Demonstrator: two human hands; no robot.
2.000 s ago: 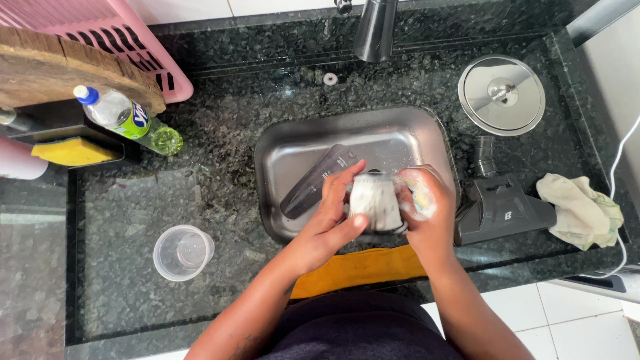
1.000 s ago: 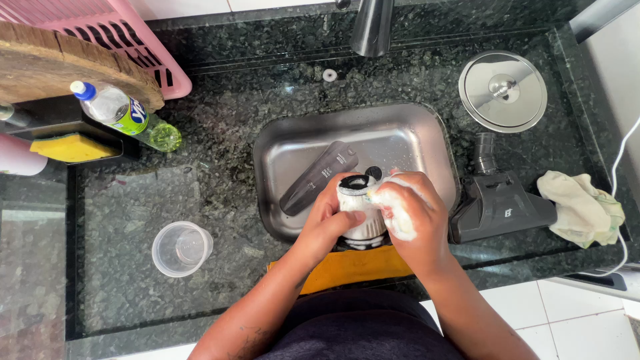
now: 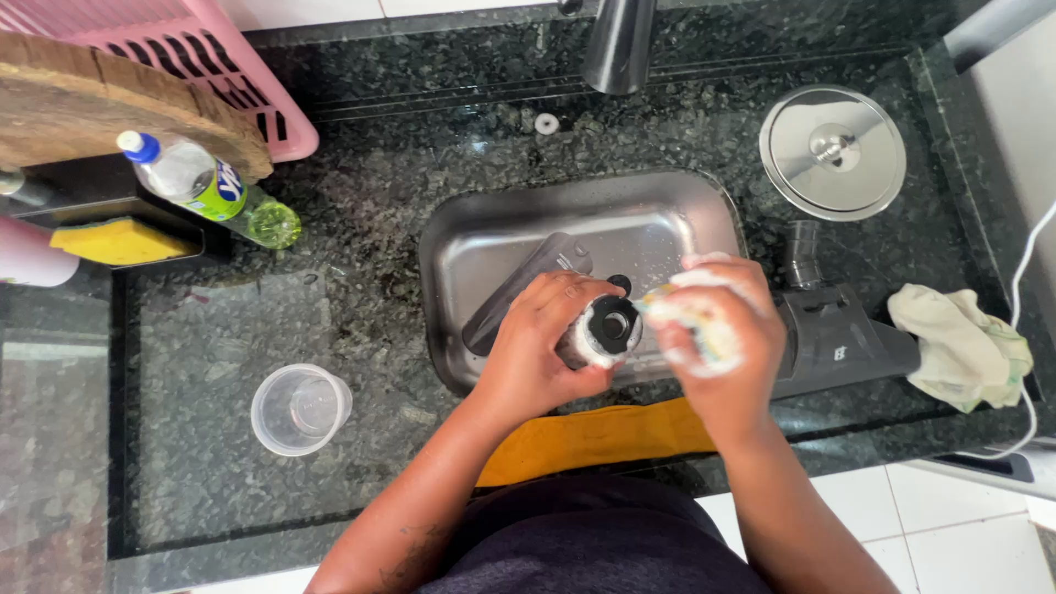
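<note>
Over the front part of the steel sink basin (image 3: 660,198), my left hand (image 3: 540,346) grips a soapy cylindrical part with a black ring end (image 3: 610,326), which faces up toward the camera. My right hand (image 3: 718,330), covered in suds and slightly blurred, holds a foamy sponge (image 3: 701,334) close to the ring's right side. A dark translucent plastic piece (image 3: 528,289) lies in the basin behind my left hand, partly hidden by it. A small round black piece (image 3: 619,285) shows just beyond the cylinder.
A faucet (image 3: 619,49) rises behind the basin. Right of it are a steel lid (image 3: 833,153), a dark appliance body (image 3: 850,338) and a cloth (image 3: 957,346). Left stand a plastic tub (image 3: 301,410), detergent bottle (image 3: 210,190) and yellow sponge (image 3: 124,241). An orange cloth (image 3: 594,441) lies along the front.
The cylinder was sideways at first; its black ring end now faces the camera. My right hand has shifted off the cylinder's side to the right of its ring.
</note>
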